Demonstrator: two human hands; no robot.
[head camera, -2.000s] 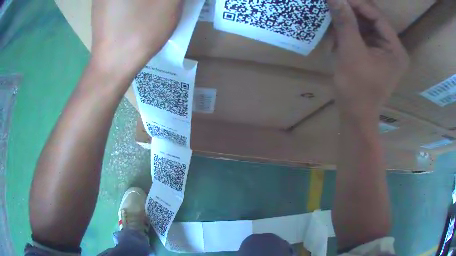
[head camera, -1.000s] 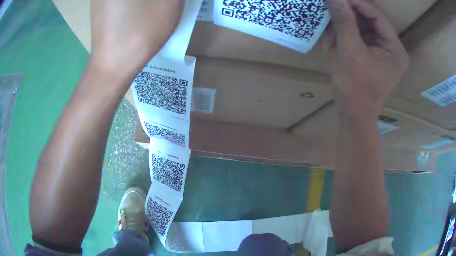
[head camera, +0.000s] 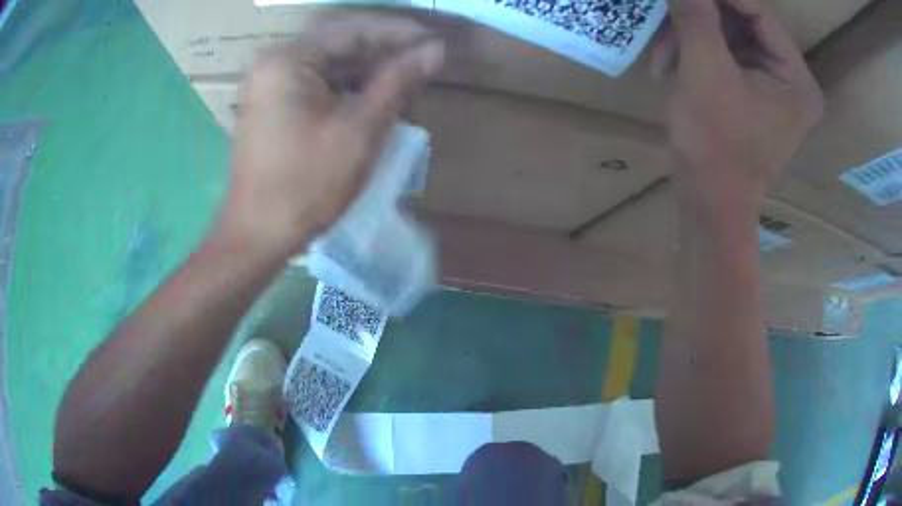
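My right hand (head camera: 737, 109) pinches the right corner of a QR code label (head camera: 593, 25) at the top edge, over the brown carton (head camera: 534, 163); the label's upper part is cut off. My left hand (head camera: 316, 128) is blurred, left of the label, with thumb and fingers close together over the carton. The label strip (head camera: 341, 314) hangs from my left hand, its upper part blurred and partly hidden by the hand, and curls down to the floor. Blank backing paper (head camera: 445, 442) lies along the floor at the bottom.
More cartons with barcode labels (head camera: 880, 178) stand at the right. A light shoe (head camera: 255, 385) is on the green floor at lower left. A yellow floor line (head camera: 621, 356) runs below the cartons. A black narrow object (head camera: 883, 445) is at the lower right edge.
My left hand has come down into view from the top edge, and the upper strip has bunched and swung with it. My right hand and the QR label have shifted slightly up.
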